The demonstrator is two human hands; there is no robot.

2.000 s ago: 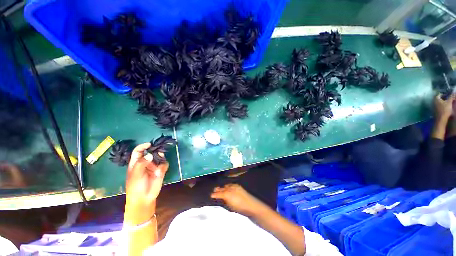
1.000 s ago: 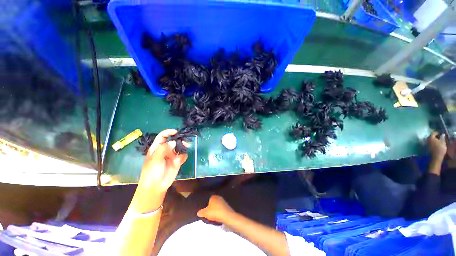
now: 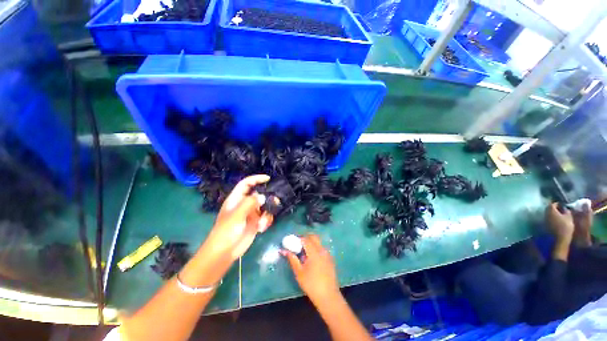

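Note:
My left hand (image 3: pixel 241 216) holds a dark spiky cluster (image 3: pixel 278 194) at its fingertips, above the bench in front of the pile. My right hand (image 3: pixel 314 266) is low over the bench with its fingers at a small white bottle (image 3: pixel 291 243); its thumb and finger close on it. A blue tote (image 3: pixel 249 93) lies tipped on its side, with dark clusters (image 3: pixel 303 170) spilling onto the green bench (image 3: pixel 346 263). One loose cluster (image 3: pixel 171 260) lies left of my left hand.
More clusters (image 3: pixel 406 193) lie right of the tote. A yellow strip (image 3: pixel 140 253) is at left, near dark cables (image 3: pixel 97 200). Blue crates (image 3: pixel 296 45) of dark parts stand behind. A tan piece (image 3: pixel 504 160) lies at right, near another person's hands (image 3: pixel 562 223).
My right hand has come up from my lap to the white bottle on the bench. My left hand has moved up and right with its cluster. The view now shows more behind the tote.

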